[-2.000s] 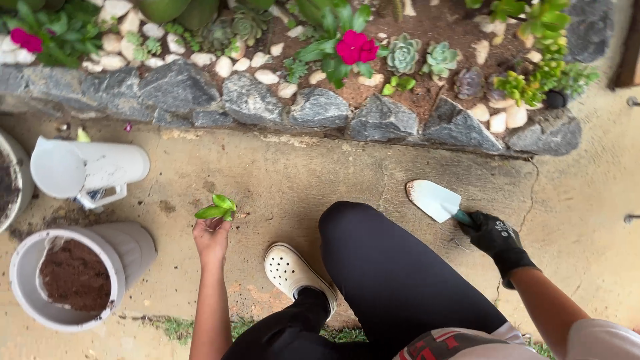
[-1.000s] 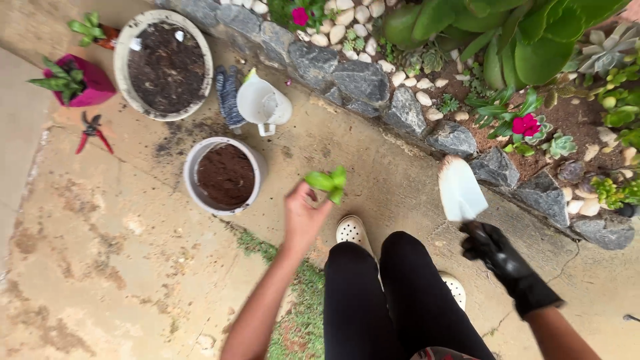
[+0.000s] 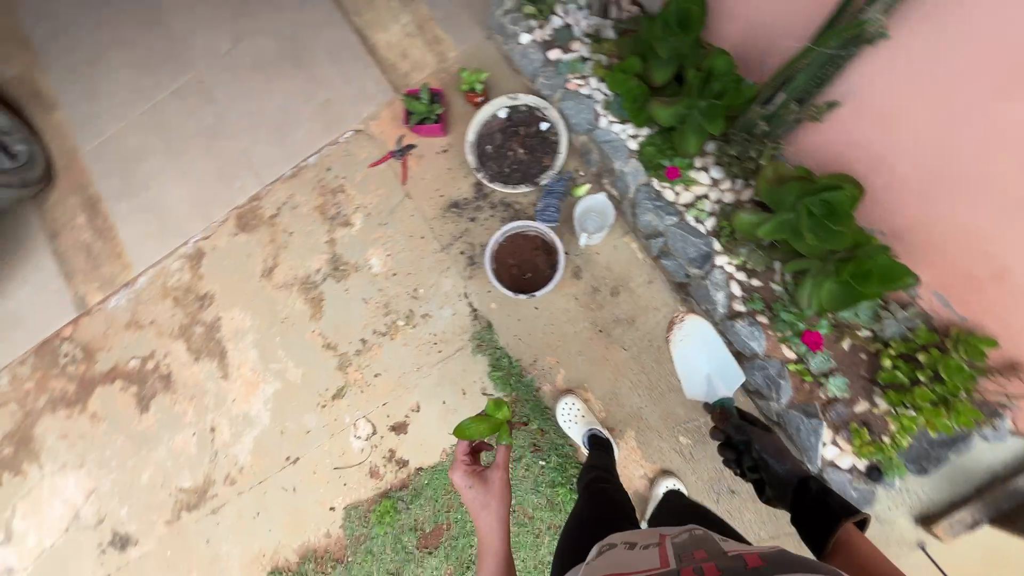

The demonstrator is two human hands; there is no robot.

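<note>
Between its bare fingertips my left hand [image 3: 482, 472] pinches a small green leafy cutting [image 3: 490, 424], over the grass strip. In a black glove, my right hand [image 3: 756, 452] grips the dark green handle of a hand trowel [image 3: 704, 360]; its pale blade bears soil at the tip and points up the view. Ahead stand a white bucket of brown soil [image 3: 525, 260], a wide round planter of dark soil [image 3: 517, 144] and a white pitcher [image 3: 594, 218]. A blue-grey glove or cloth [image 3: 551, 199] lies between them.
Red-handled pruning shears [image 3: 399, 156] lie near a magenta pot [image 3: 426, 120] and a small terracotta pot [image 3: 475, 96]. A stone-edged garden bed [image 3: 688, 240] with succulents and white pebbles runs along the right. A tire [image 3: 20, 152] shows at the far left.
The view has swung left and widened, bringing the tire and pink wall into sight. Both feet are now apart from where they stood. The cutting and trowel are still held.
</note>
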